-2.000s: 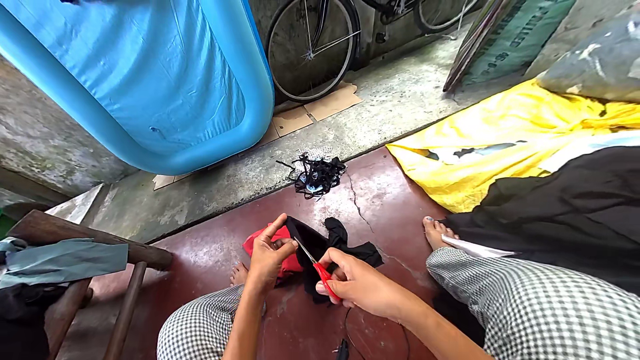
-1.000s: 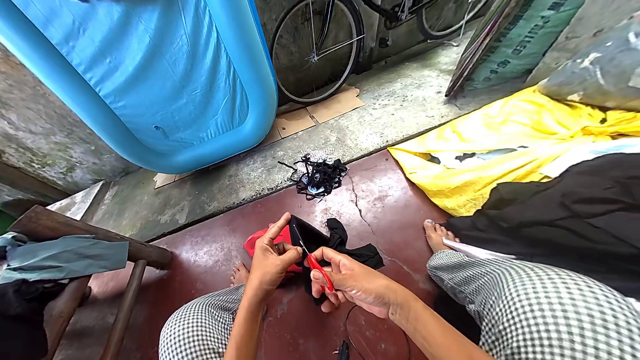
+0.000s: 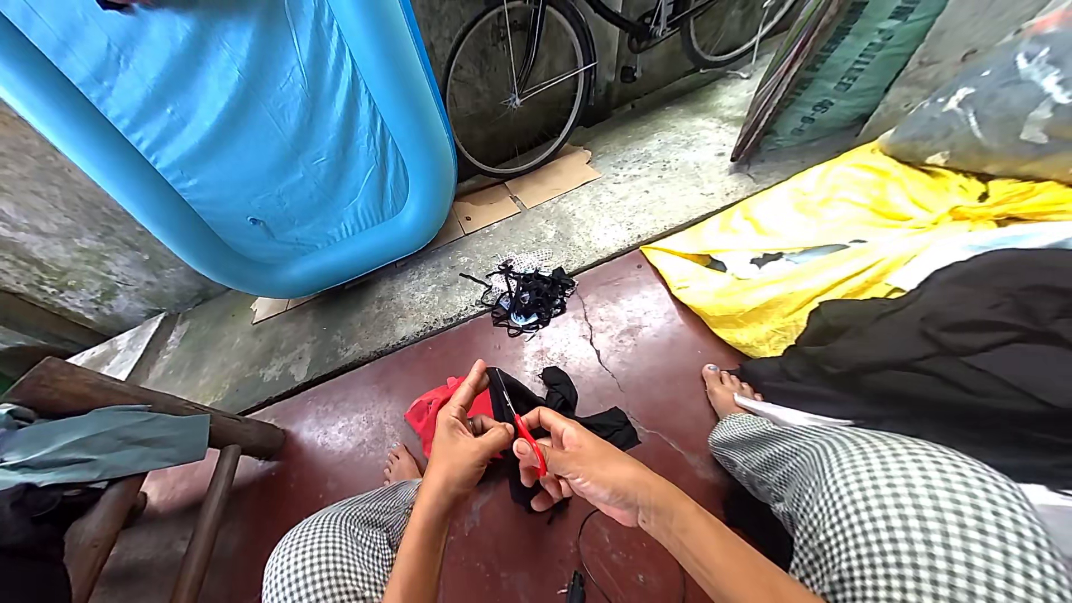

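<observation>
Small red-handled scissors (image 3: pixel 530 444) are in my right hand (image 3: pixel 586 469), with fingers around the handles and the blades pointing up and left along black fabric (image 3: pixel 502 389). My left hand (image 3: pixel 465 435) pinches that black fabric at the lower middle of the view, its index finger stretched up along the edge. Whether the blades are cutting cannot be told. Red cloth (image 3: pixel 431 410) lies behind my left hand, and more black cloth (image 3: pixel 607 425) spreads on the floor behind my right hand. Farther forward lies a tangled pile of black strips (image 3: pixel 528 297).
A blue inflatable pool (image 3: pixel 335 260) leans at upper left, beside a bicycle (image 3: pixel 519 92) and flattened cardboard (image 3: pixel 553 177). A wooden bench (image 3: pixel 151 406) holding cloth stands left. Yellow sheeting (image 3: pixel 754 243) and a large black cloth (image 3: pixel 955 352) lie right. A cord (image 3: pixel 584 544) is below my hands.
The black fabric was spread wider between my hands earlier and now shows as a narrower strip. The scissors and right hand have shifted slightly against it. The surrounding things have stayed put.
</observation>
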